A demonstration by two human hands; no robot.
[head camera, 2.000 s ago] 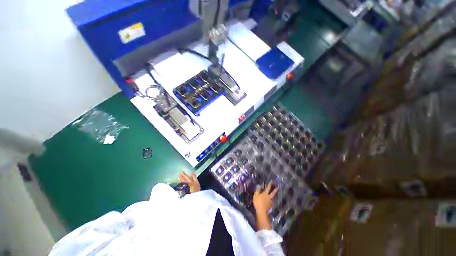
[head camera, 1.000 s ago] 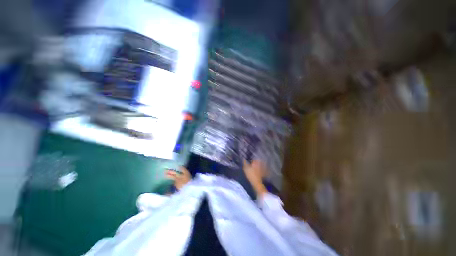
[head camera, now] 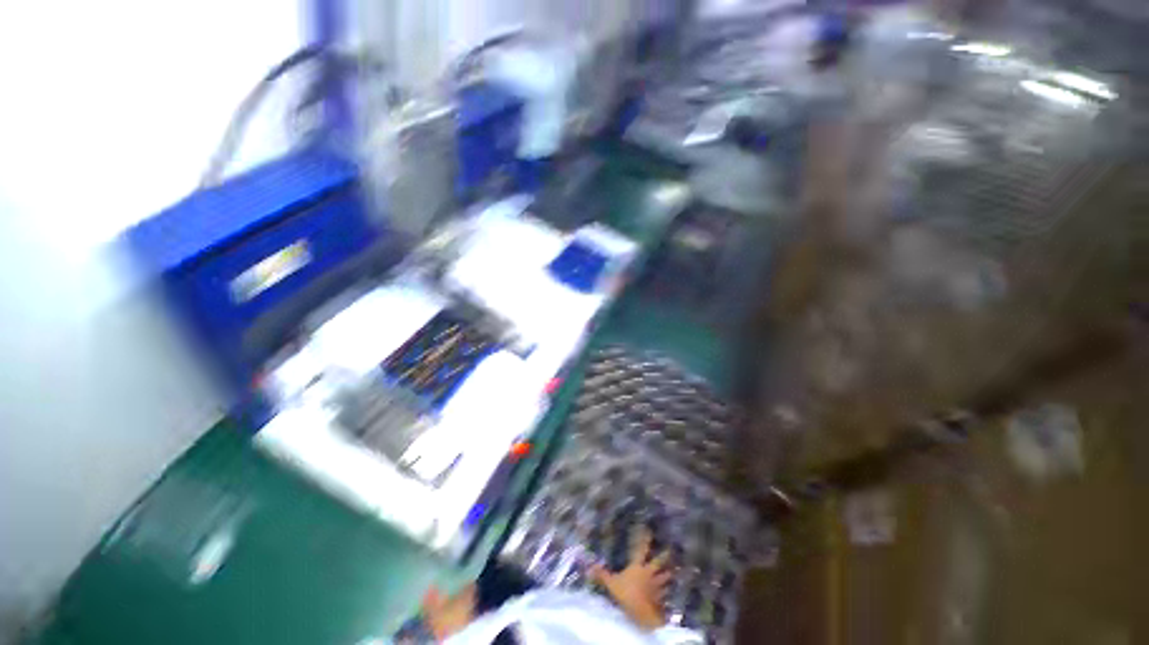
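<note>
The whole view is blurred. My right hand (head camera: pixel 640 577) lies over the near clear blister tray (head camera: pixel 706 504), fingers apart; whether it touches a module cannot be told. My left hand (head camera: pixel 449 610) is at the bottom edge, by the near corner of the white machine bed, small and partly cut off; its fingers are too blurred to read. A second tray with rows of dark modules (head camera: pixel 662 401) lies beyond the near one, overlapping it. The dark loading fixture (head camera: pixel 441 358) sits on the white bed (head camera: pixel 340 469).
The machine's blue rear housing (head camera: pixel 252 239) and grey head (head camera: pixel 422 158) stand at the back left. A blue pad (head camera: pixel 578 266) lies at the bed's far end. A crumpled plastic bag (head camera: pixel 208 549) is on the green bench. Film-wrapped cartons (head camera: pixel 958 542) stand right.
The camera view has swung and tilted up, so the machine's housing and head show again and both hands sit lower in the picture. My right hand remains over the near tray.
</note>
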